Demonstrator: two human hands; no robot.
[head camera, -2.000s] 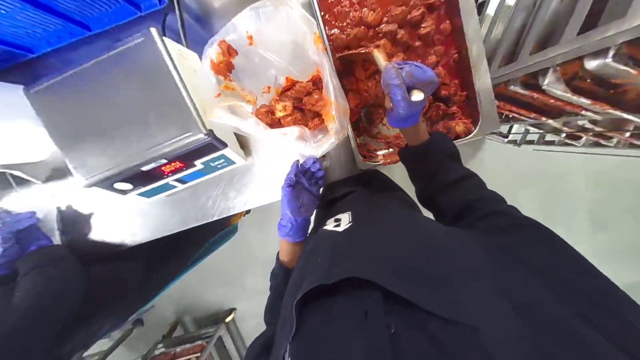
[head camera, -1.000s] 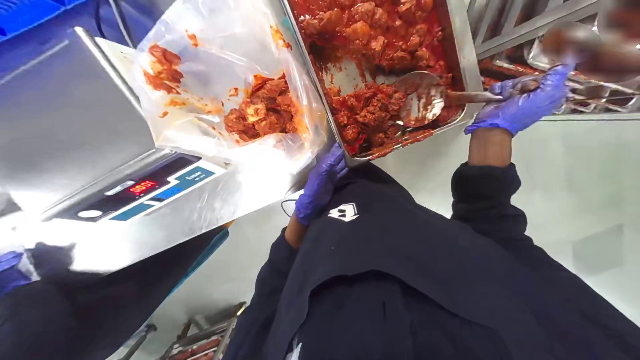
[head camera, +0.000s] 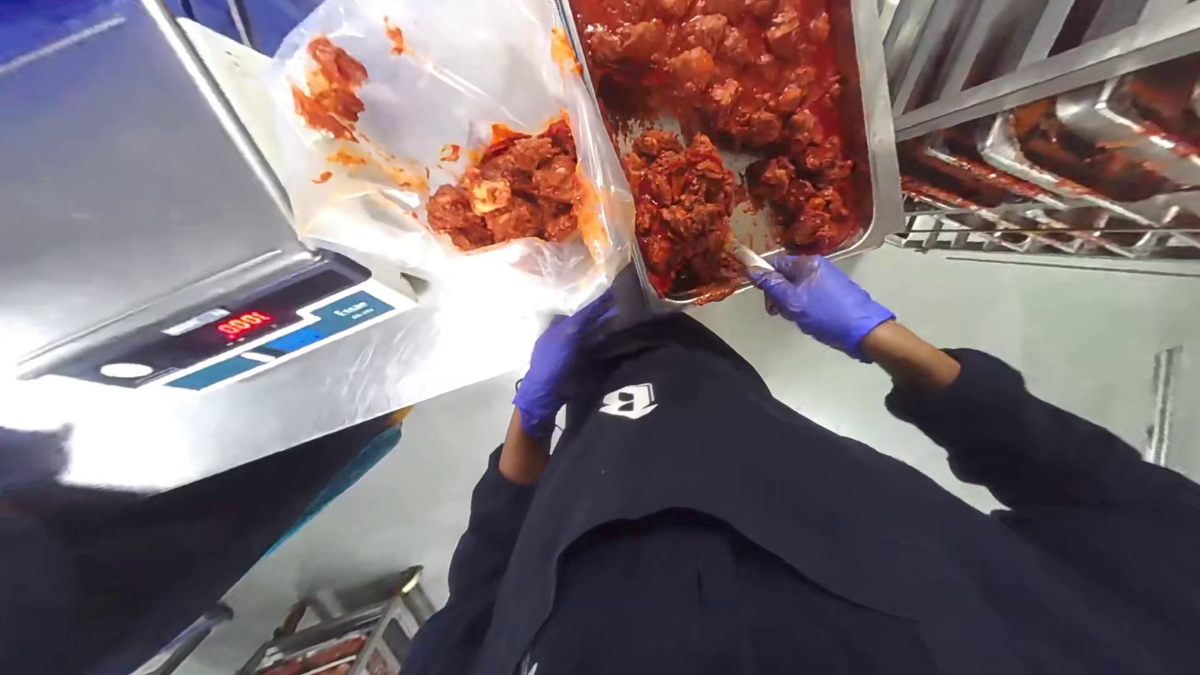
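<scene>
My right hand (head camera: 814, 298), in a purple glove, grips the handle of a serving spoon (head camera: 750, 258) at the near edge of a metal tray (head camera: 879, 150). The spoon's bowl is hidden under a heap of red-sauced meat chunks (head camera: 682, 206) in that tray. Left of it lies a clear plastic bag (head camera: 450, 84), spread wide, with sauced meat (head camera: 520, 187) inside and smears on its film. My left hand (head camera: 562, 361), also gloved, is at the table edge just below the bag; its fingers are partly hidden, and whether they hold anything is unclear.
A digital scale (head camera: 234, 328) with a lit red display stands left on the steel table (head camera: 394, 375). A rack of trays (head camera: 1059, 159) is at the right, and another rack (head camera: 347, 628) stands low at the left. Part of a person in dark clothing (head camera: 112, 562) shows at lower left.
My right hand has moved left from beyond the tray's right side to its near edge. The spoon, bare-bowled a second ago, is now under meat. The view has shifted somewhat.
</scene>
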